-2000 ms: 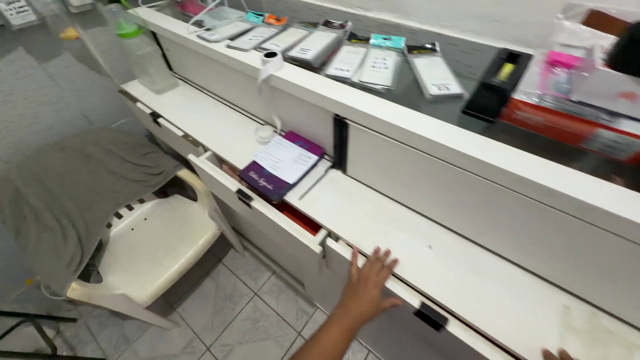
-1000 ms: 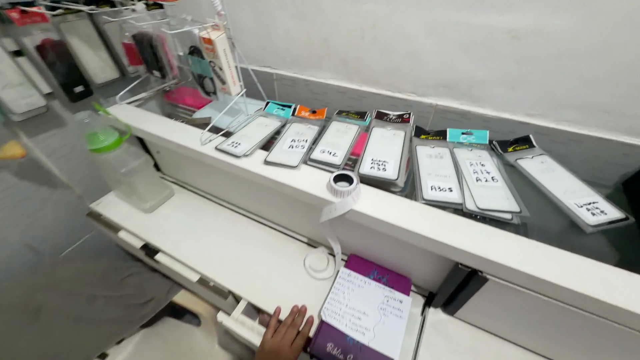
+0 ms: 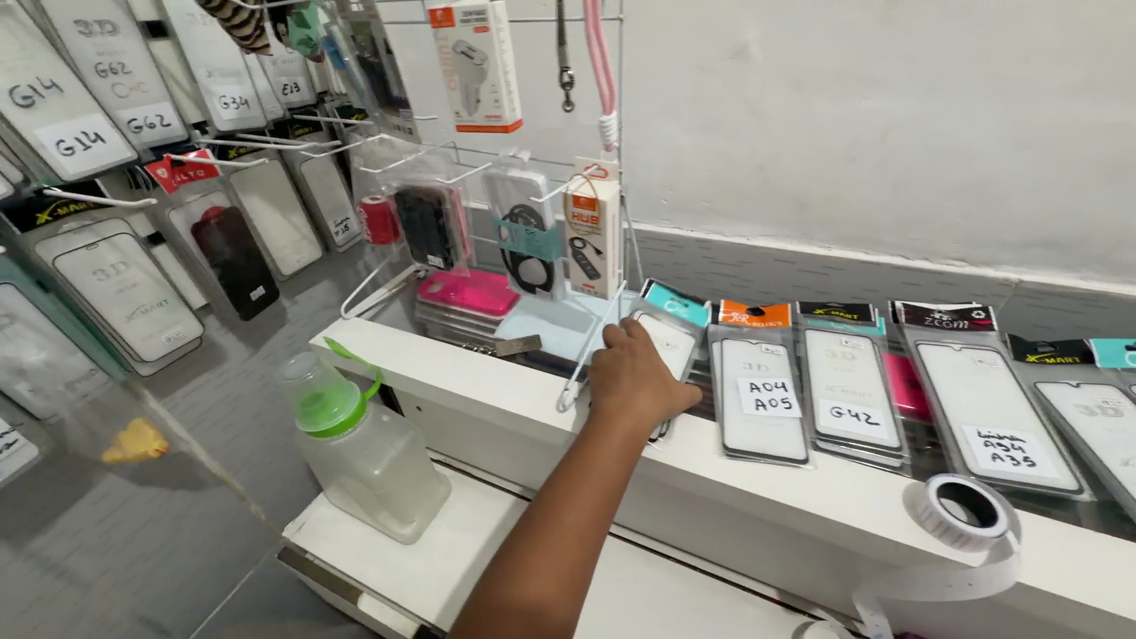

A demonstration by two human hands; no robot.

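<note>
My left hand [image 3: 635, 377] is at the left end of a row of packaged phone screen protectors. Its fingers and thumb close around a pack with a teal header [image 3: 674, 342], covering most of its lower part. Just right of it lies a pack with an orange header [image 3: 759, 390], then one with a black header [image 3: 848, 390] and a larger one [image 3: 998, 413]. These packs bear handwritten labels and rest along the counter's raised ledge. My right hand is not in view.
A label roll [image 3: 963, 513] sits on the ledge [image 3: 825, 497], its strip hanging down. A green-capped plastic bottle [image 3: 377, 461] stands on the lower shelf. Wire hooks with packaged accessories, including a boxed hub [image 3: 593, 235], rise behind and left of my hand.
My left hand has moved from the lower counter beside the purple book up to the teal-headed pack. My right hand, partly visible two seconds ago, is out of view. The view has swung left.
</note>
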